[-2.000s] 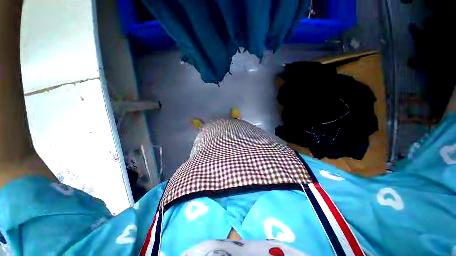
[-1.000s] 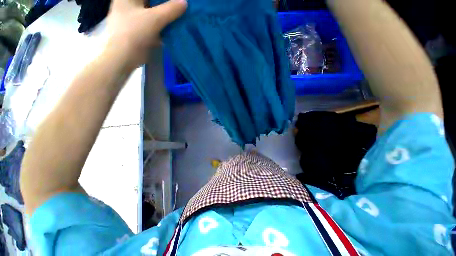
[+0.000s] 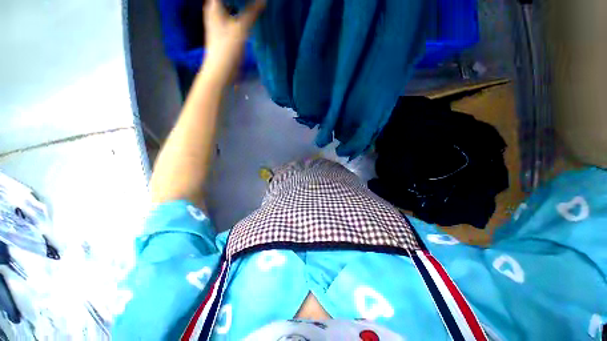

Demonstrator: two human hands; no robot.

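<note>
The teal garment (image 3: 339,60) hangs in loose folds at the top middle, its uneven lower edge above the floor and its upper part cut off by the frame. My left hand (image 3: 231,23) is at the top edge, beside the garment's left side, slightly blurred. Its thumb and fingers are apart; contact with the cloth is not clear. My right forearm shows blurred at the right edge; my right hand is out of the picture.
A white table (image 3: 73,80) with a seam is on the left, with clear printed polybags (image 3: 33,246) near its lower end. A blue bin (image 3: 452,30) stands behind the garment. Black garments (image 3: 442,160) lie on a brown cardboard box (image 3: 496,110) at the right.
The garment has shifted up and spread wider since one second ago. My left hand has moved right, from over the table side. My right forearm has moved out to the right edge.
</note>
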